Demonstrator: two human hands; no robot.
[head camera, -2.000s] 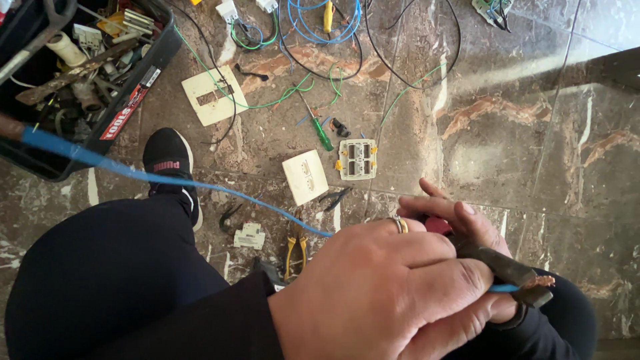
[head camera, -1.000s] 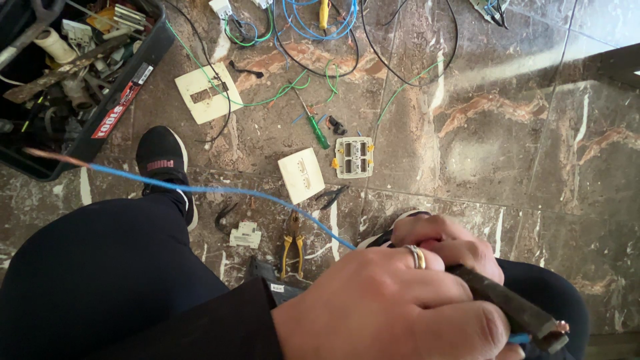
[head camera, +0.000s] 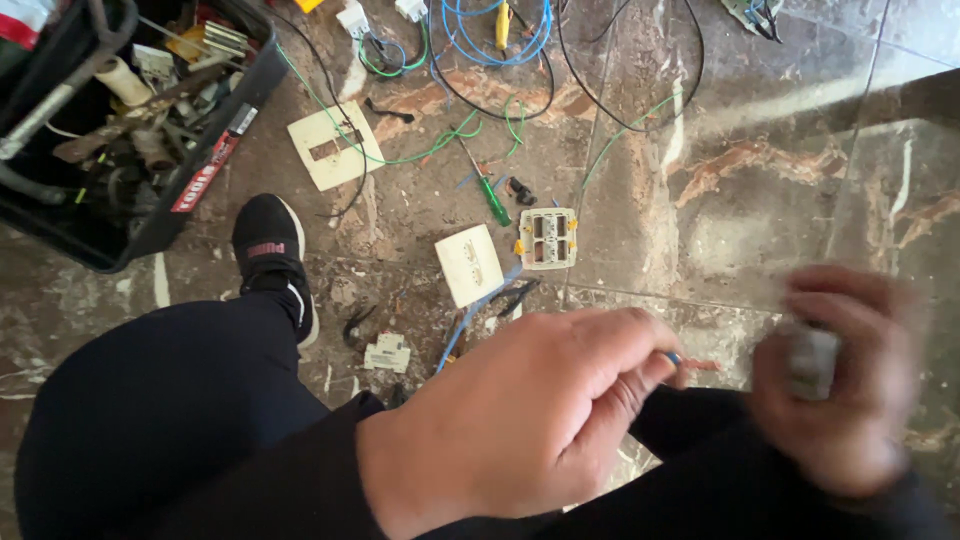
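Observation:
Between the thumb and forefinger of my left hand is a blue insulated wire, its bare copper end pointing right. A blue length passes behind this hand toward the socket parts. My right hand, blurred, is curled around a greyish object at the right, apart from the wire end; its kind is unclear. On the floor above my left hand lie a cream cover plate, a socket mounting frame with yellow clips, and a green-handled screwdriver. A white circuit breaker lies farther left.
A black toolbox full of tools and fittings stands upper left, beside a black shoe. Another cream plate, green wire, a coiled blue wire and black cables lie on the marble floor.
My hands were together around a dark tool with the blue wire; now they are apart, the right one to the right. The wire's copper end shows beyond my left fingertips.

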